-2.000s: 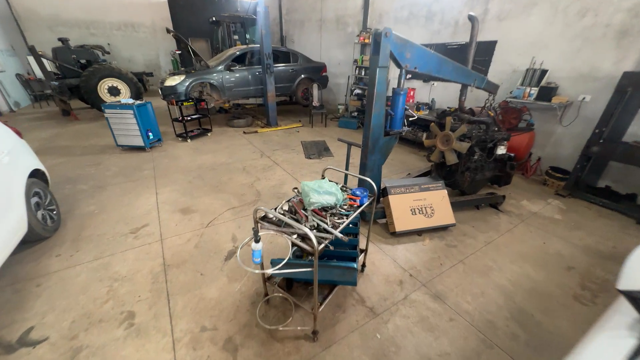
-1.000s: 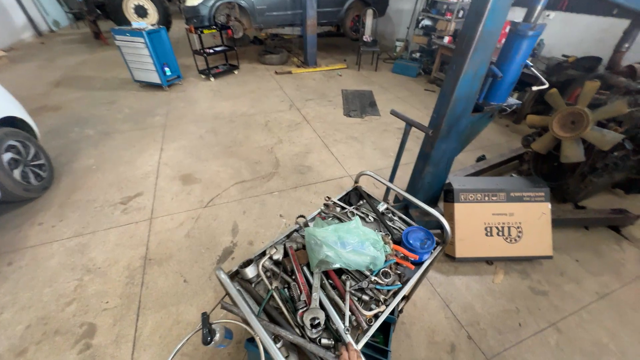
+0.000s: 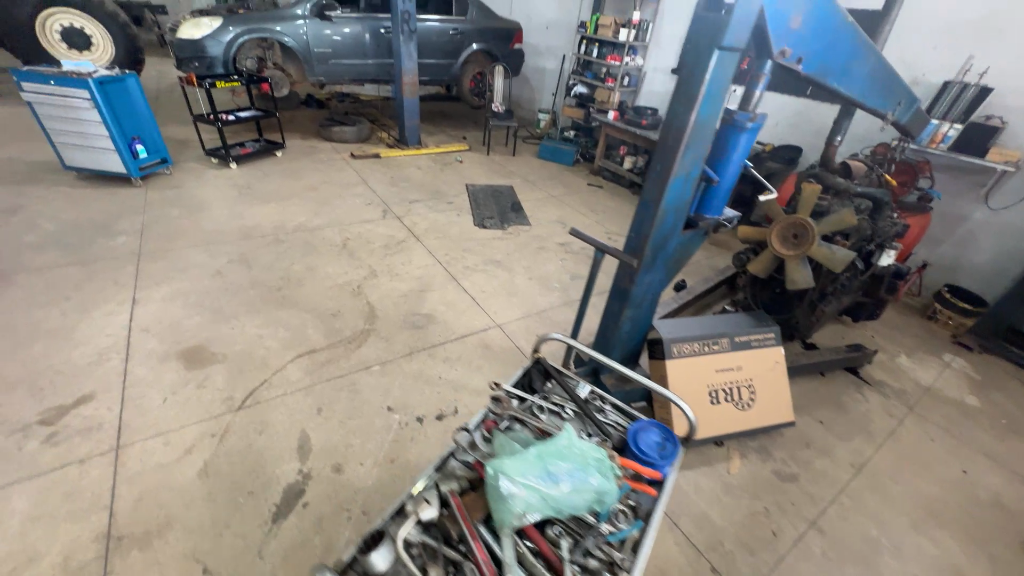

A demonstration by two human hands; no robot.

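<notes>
Neither of my hands shows in the head view. At the lower middle, a metal tool cart (image 3: 670, 512) is heaped with wrenches and other hand tools, its near end cut off by the frame. A green plastic bag (image 3: 552, 474) lies on top of the tools. To its right are pliers with orange handles (image 3: 640, 466) and a round blue lid or container (image 3: 652, 445) in the cart's far right corner. A red-handled tool (image 3: 472, 534) lies left of the bag. The cart's tubular handle (image 3: 616, 368) rises at the far end.
Behind the cart stands a blue engine crane (image 3: 668, 200), with a cardboard box (image 3: 724, 384) beside its foot. An engine with a fan (image 3: 794, 236) is at the right. Farther back are a blue tool cabinet (image 3: 92, 120), a black rolling cart (image 3: 238, 118), a lift post (image 3: 406, 72) and a dark car (image 3: 352, 44).
The view has come closer to the tool cart and swung. Fingertips seen at the cart's near edge one second ago are out of view.
</notes>
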